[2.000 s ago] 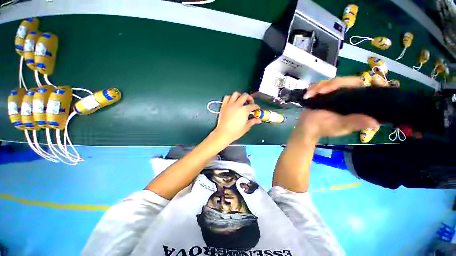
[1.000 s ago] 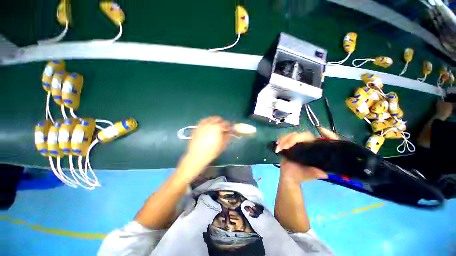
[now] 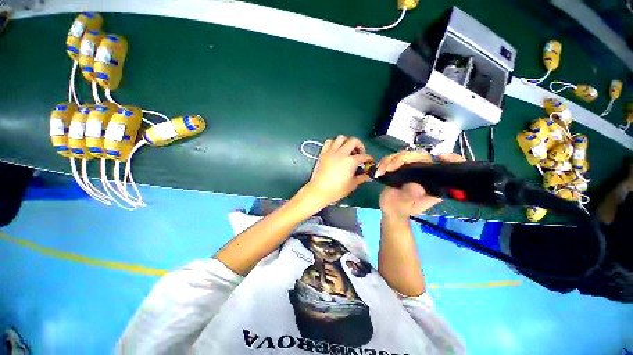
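Observation:
My left hand point(image 3: 338, 168) holds a small yellow housing point(image 3: 366, 168) on the green bench near its front edge. Most of the housing is hidden by my fingers and the tool. Its white cord loop point(image 3: 310, 148) shows left of the hand. My right hand point(image 3: 406, 187) is shut on the black electric screwdriver point(image 3: 454, 182), which lies sideways with a red light on its side. The screwdriver's tip end is at the housing, close to my left fingertips; the bit itself cannot be made out. The screw feeder point(image 3: 451, 90) stands just behind my right hand.
Yellow housings point(image 3: 96, 128) stand in rows at left, with one angled beside them point(image 3: 175, 130). A heap of housings point(image 3: 555, 149) lies at right. A pale rail point(image 3: 312, 29) crosses behind, with spaced units beyond it. Another person's dark clothing point(image 3: 555, 253) is at the right edge.
The screwdriver has moved from the feeder's front to the housing at my left hand. My hands are now close together. The camera view has shifted as well.

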